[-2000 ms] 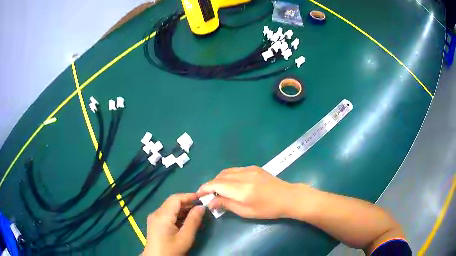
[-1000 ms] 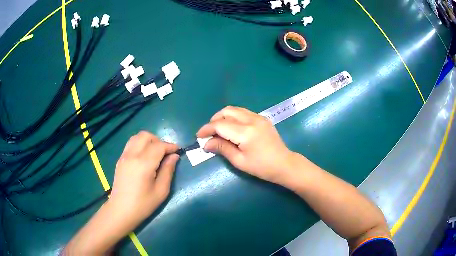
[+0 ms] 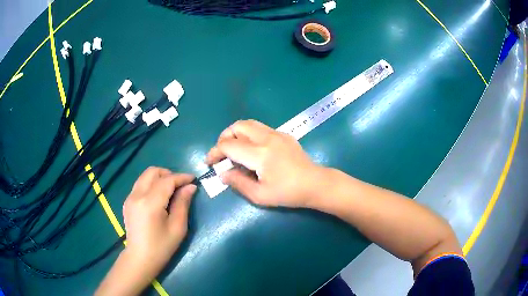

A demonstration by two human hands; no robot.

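Note:
My right hand grips a white connector housing between thumb and fingers, over the near end of the steel ruler. My left hand pinches the black wires just left of that connector. The ruler lies diagonally on the mat, its middle partly covered by my right hand; its near end shows below the connector. A roll of black tape with an orange-brown core lies beyond the ruler.
Black wire harnesses with white connectors lie at the left. A harness bundle is cut off by the top edge. The green mat has yellow lines; its right edge borders the grey floor.
Since one second ago, the ruler, tape roll and both hands appear further left in the view. The wires and connector stay held at the ruler's near end. Less of the harness bundle shows than two seconds ago.

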